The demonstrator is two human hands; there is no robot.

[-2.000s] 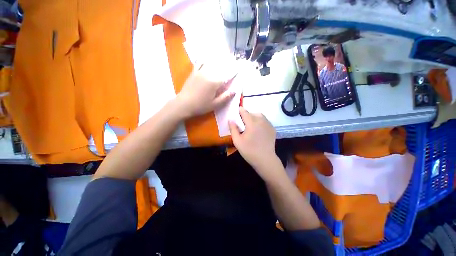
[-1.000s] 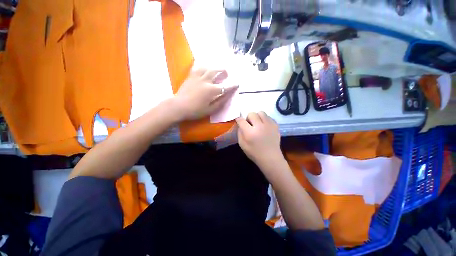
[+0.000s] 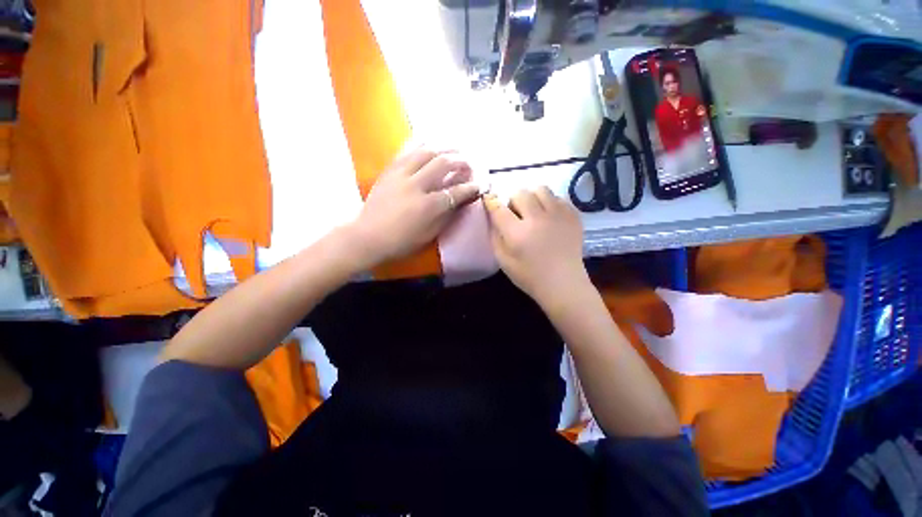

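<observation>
An orange panel (image 3: 366, 111) runs from the back of the table to its front edge, left of the sewing machine head (image 3: 596, 30). A pale pinkish piece (image 3: 466, 247) lies on its front end and hangs at the table edge. My left hand (image 3: 417, 202) presses on the panel and pale piece, fingertips near their right edge. My right hand (image 3: 536, 234) pinches the right edge of the pale piece, fingertips almost touching my left fingers. Both hands are in front of the presser foot and needle area, which is washed out by glare.
Large orange panels (image 3: 202, 151) lie at the left. Black-handled shears (image 3: 608, 172), a phone (image 3: 674, 121) playing video, a thin pen-like tool (image 3: 728, 184) and a switch box (image 3: 861, 162) are at the right. A blue basket (image 3: 829, 404) with orange and pale pieces stands below the right table edge.
My right hand has moved up and in toward my left fingertips. The folded-back corner of the pale piece now lies flatter, hanging at the edge. The whole view has shifted slightly.
</observation>
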